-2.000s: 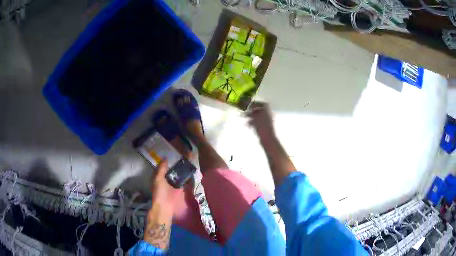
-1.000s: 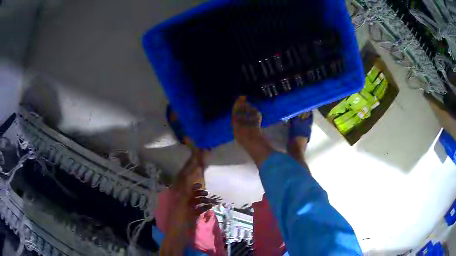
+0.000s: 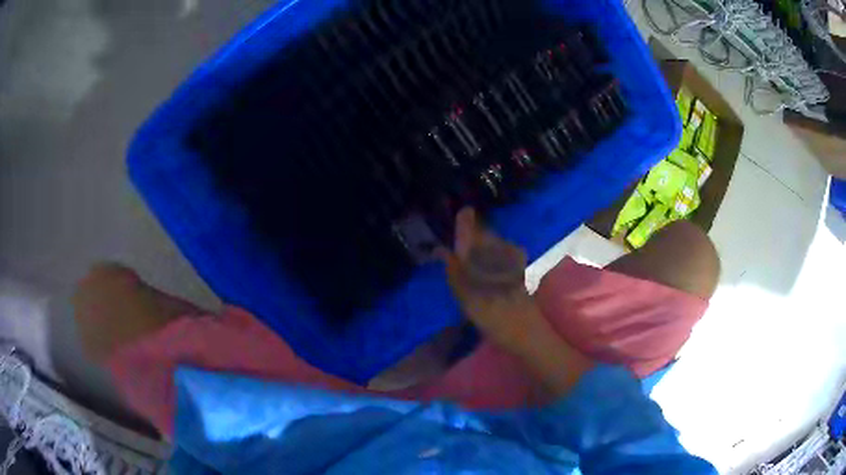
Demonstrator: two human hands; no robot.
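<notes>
The large blue plastic tote [image 3: 594, 181] lies tilted between my knees. Dark smartphones [image 3: 464, 134] stand on edge in rows in its right and upper part; its left part is too dark to make out. My right hand [image 3: 492, 274] reaches over the near rim. Its fingers close on the end of a greyish smartphone [image 3: 416, 237] inside the tote, near the end of a row; the grip is blurred. My left hand is not in view. The battery carton [image 3: 728, 153] with lime-green phone batteries [image 3: 672, 181] is on the floor right of the tote.
White charging cables [image 3: 756, 46] hang along a rack at the upper right. More cables [image 3: 56, 431] bunch on a rack at the lower left. My bent knees [image 3: 672, 269] flank the tote. Blue items show at the right edge.
The tote appears closer and larger, and my knees are now bent around it. My right hand has moved to a greyish phone inside. My left hand and the phone earlier held in it have left view.
</notes>
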